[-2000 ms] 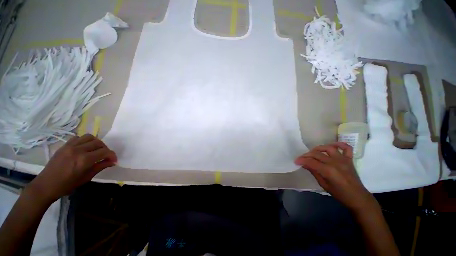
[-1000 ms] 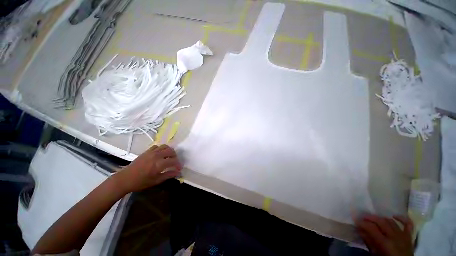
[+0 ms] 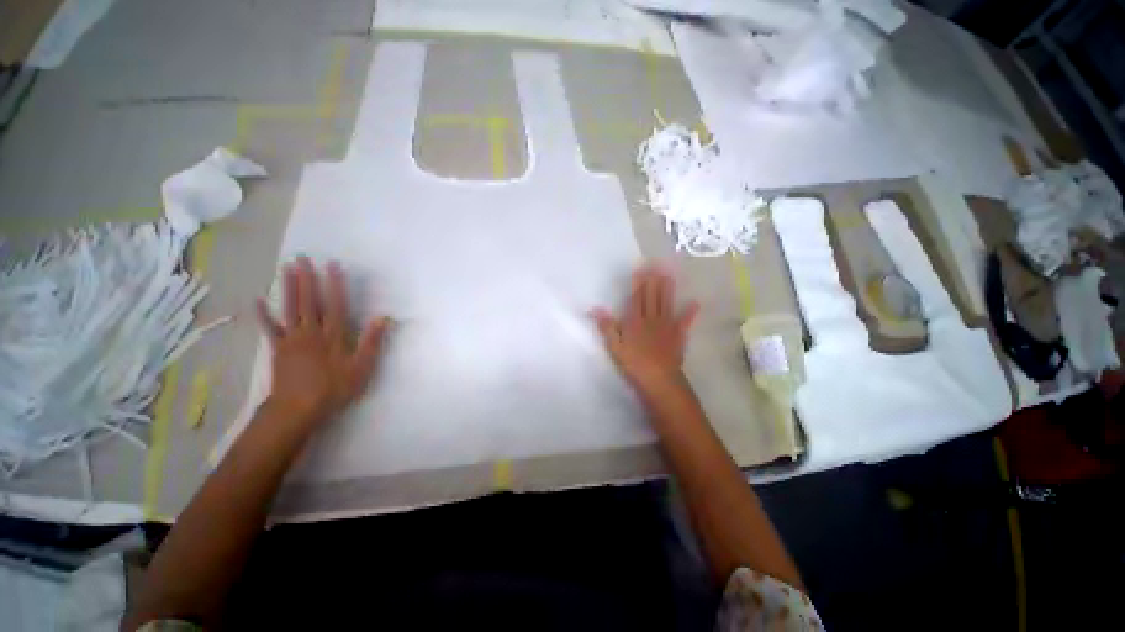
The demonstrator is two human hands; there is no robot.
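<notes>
A white vest-shaped panel (image 3: 457,284) lies flat on the table in front of me, its two straps and U-shaped gap pointing away. My left hand (image 3: 315,340) lies flat on the left side of the panel, fingers spread, holding nothing. My right hand (image 3: 650,333) is spread at the panel's right edge, slightly blurred, and holds nothing. A small crease runs in the panel to the left of my right hand.
Long white strips (image 3: 80,340) lie at left, beside a crumpled white scrap (image 3: 204,195). Short strips (image 3: 703,195), a glue bottle (image 3: 770,358) and a white shaped panel (image 3: 907,395) with a tape roll (image 3: 893,296) lie at right. White material (image 3: 814,62) sits at the upper right.
Both hands have left the panel's lower corners and moved up onto its sides, fingers now spread. The view has swung back to the right since one second ago.
</notes>
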